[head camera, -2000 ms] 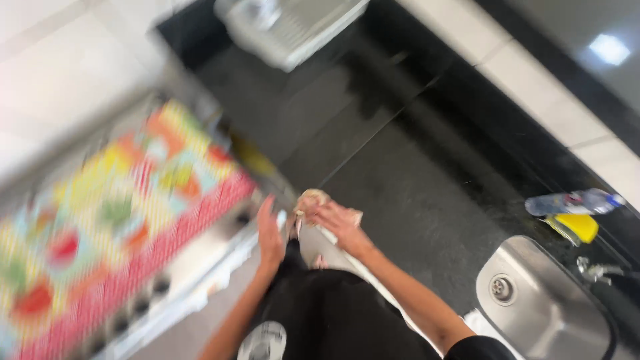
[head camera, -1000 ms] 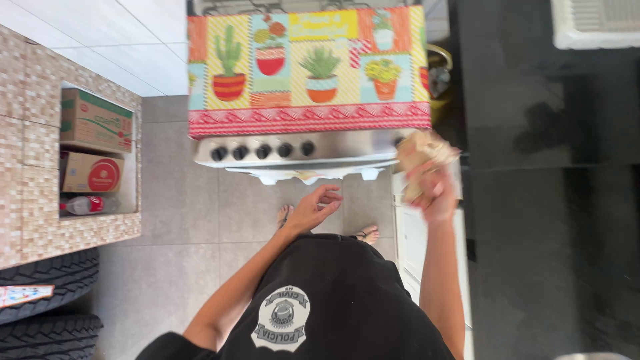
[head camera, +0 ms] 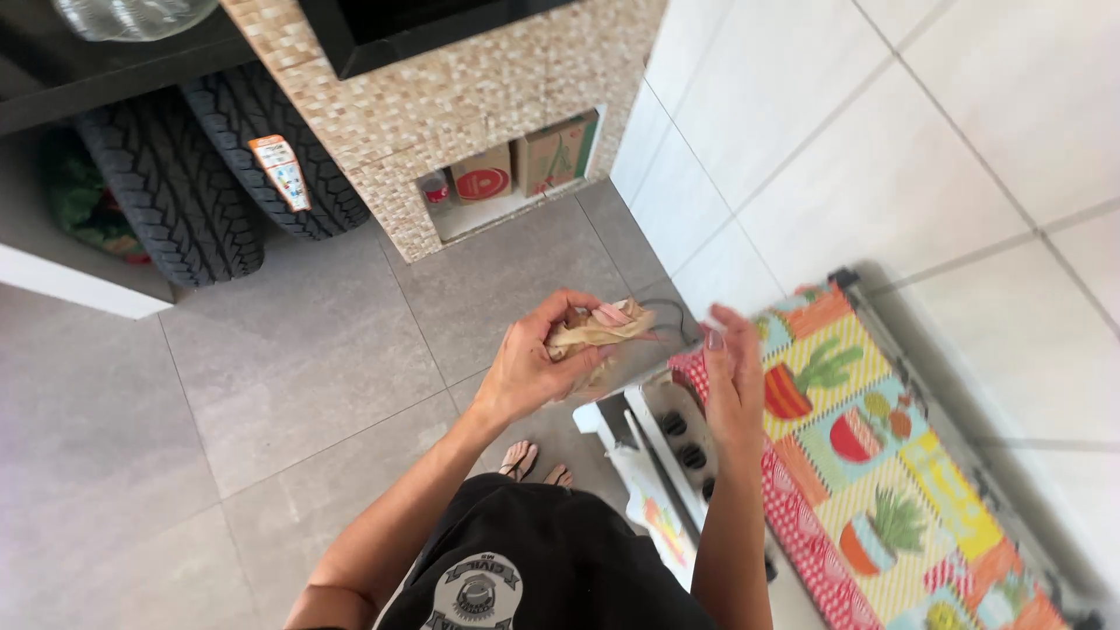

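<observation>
A crumpled beige cloth (head camera: pixel 604 328), thin and bunched up, is gripped in my left hand (head camera: pixel 534 363) near the middle of the view, with the fingers over it and the thumb below. To its right, my right hand (head camera: pixel 733 367) is raised in front of the stove's edge, its fingers slightly curled and blurred, apart from the cloth. I see nothing in the right hand, though its palm side is partly hidden.
A stove with black knobs (head camera: pixel 674 423) and a cactus-print cover (head camera: pixel 884 472) stands at right beside the tiled wall (head camera: pixel 875 157). Black tires (head camera: pixel 175 184) sit under a dark shelf (head camera: pixel 114 74). Cardboard boxes (head camera: pixel 483 175) fill a mosaic-tiled niche. My sandaled feet (head camera: pixel 520 458) are on grey floor tiles.
The cloth was in my right hand one second ago and is now in my left. The view has swung from the dark counter and sink, past the stove, to the tires and niche.
</observation>
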